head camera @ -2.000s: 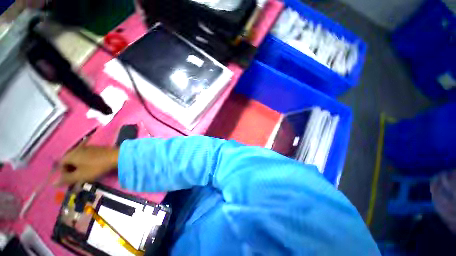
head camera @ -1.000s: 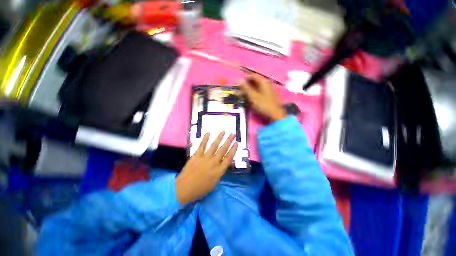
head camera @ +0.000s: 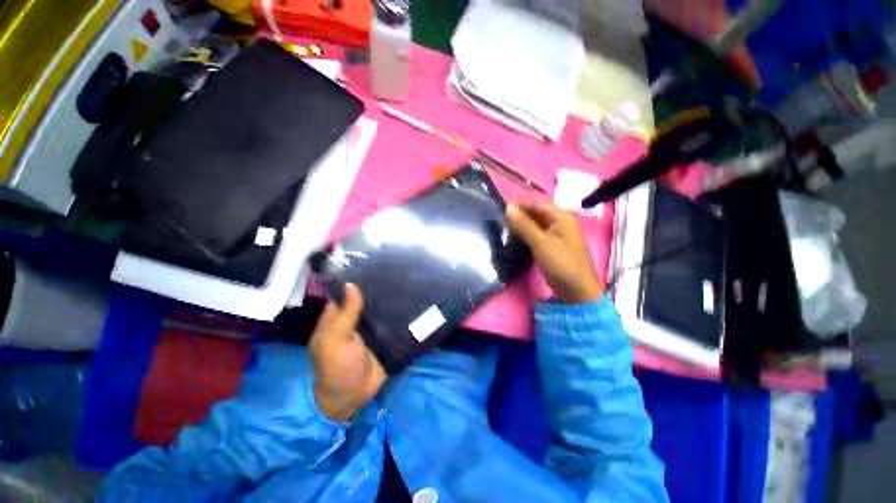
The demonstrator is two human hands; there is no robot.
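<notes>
A tablet screen assembly (head camera: 418, 260) is held tilted above the pink mat, its glossy black face with a small white label turned up. My left hand (head camera: 344, 359) grips its lower left edge, thumb on top. My right hand (head camera: 558, 248) holds its upper right corner between thumb and fingers. The side that faces down is hidden.
Black slabs (head camera: 246, 147) lie on white sheets at the left. Another black tablet (head camera: 683, 265) on white lies at the right. The electric screwdriver (head camera: 648, 160), a clear bottle (head camera: 390, 54), a pale stick (head camera: 424, 125) and white papers (head camera: 516, 59) are behind. Blue bins (head camera: 629, 413) are below.
The tablet has been lifted and turned over, from its white inside to its glossy black face. My left hand moved from its surface to its edge, and my right hand has taken the opposite corner.
</notes>
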